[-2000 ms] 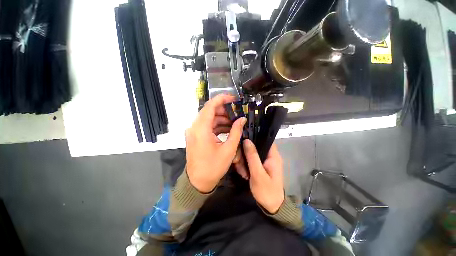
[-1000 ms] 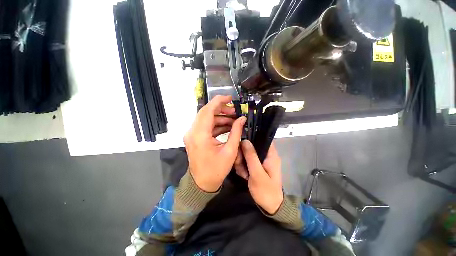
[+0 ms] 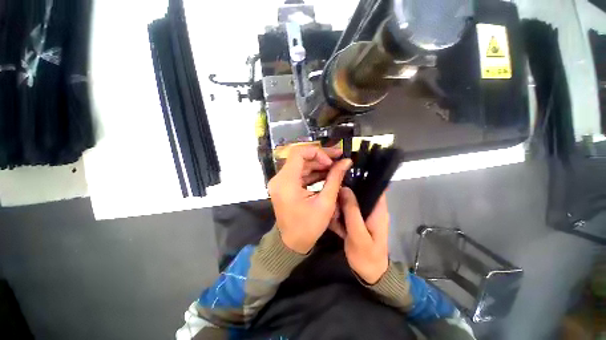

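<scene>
My right hand [image 3: 365,232] holds a fan of narrow black strips [image 3: 375,172] below the sewing machine's working end. My left hand [image 3: 304,199] is beside it, with thumb and fingertips pinching the end of a strip at the fan's left side. The industrial sewing machine [image 3: 485,119] is large and black; its dark cylinder with a shiny round cap [image 3: 432,23] looms above the hands. A yellowish bar [image 3: 382,140] shows behind the strips, near the working edge. The lower parts of the strips are hidden by my right hand.
Loose black strips [image 3: 185,106] lie on the white table [image 3: 126,133] at left. A tied black bundle [image 3: 43,99] lies at far left. More black strips [image 3: 557,99] hang at right. A metal-framed stool [image 3: 502,271] stands on the grey floor at lower right.
Both hands and the fan have moved slightly right, away from the machine's needle area. The strips are spread wider. The machine appears shifted left in the view.
</scene>
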